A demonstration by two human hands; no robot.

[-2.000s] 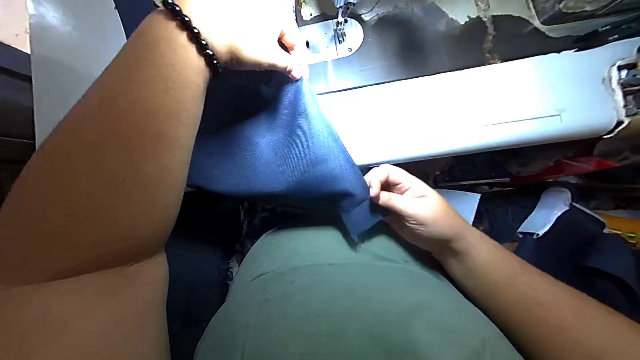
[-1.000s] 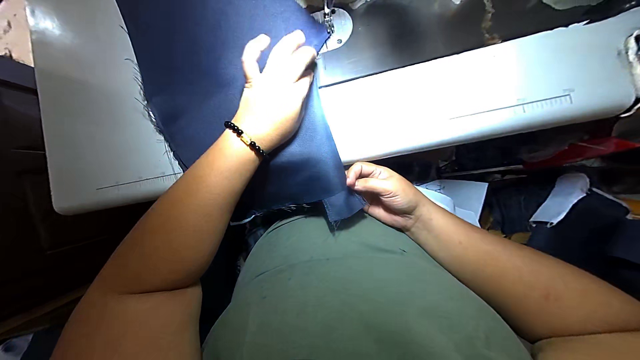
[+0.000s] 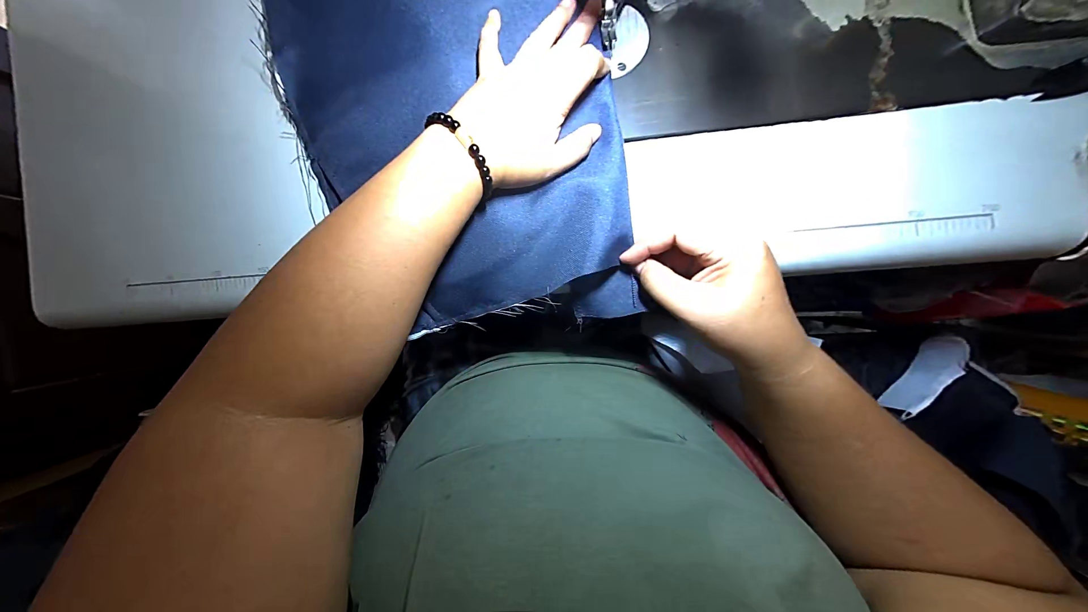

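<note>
Navy blue fabric with frayed edges lies across the sewing machine table and hangs over its front edge. My left hand, a black bead bracelet at its wrist, rests flat on the cloth with fingers spread, its fingertips close to the presser foot. My right hand pinches the fabric's right edge near the lower corner, between thumb and forefinger. A line of stitching shows at that corner. The round metal plate sits just right of the fabric's edge. The needle itself is hard to make out.
The white table has printed ruler marks along its front edge. The dark machine bed, with worn patches, spans the upper right. Dark cloth with a pale piece lies below the table at right. A green garment covers my torso.
My left hand was gathered near the machine's plate two seconds ago; now it lies spread on the cloth. The fabric, bunched before, lies flatter over the table. My right hand still pinches its edge.
</note>
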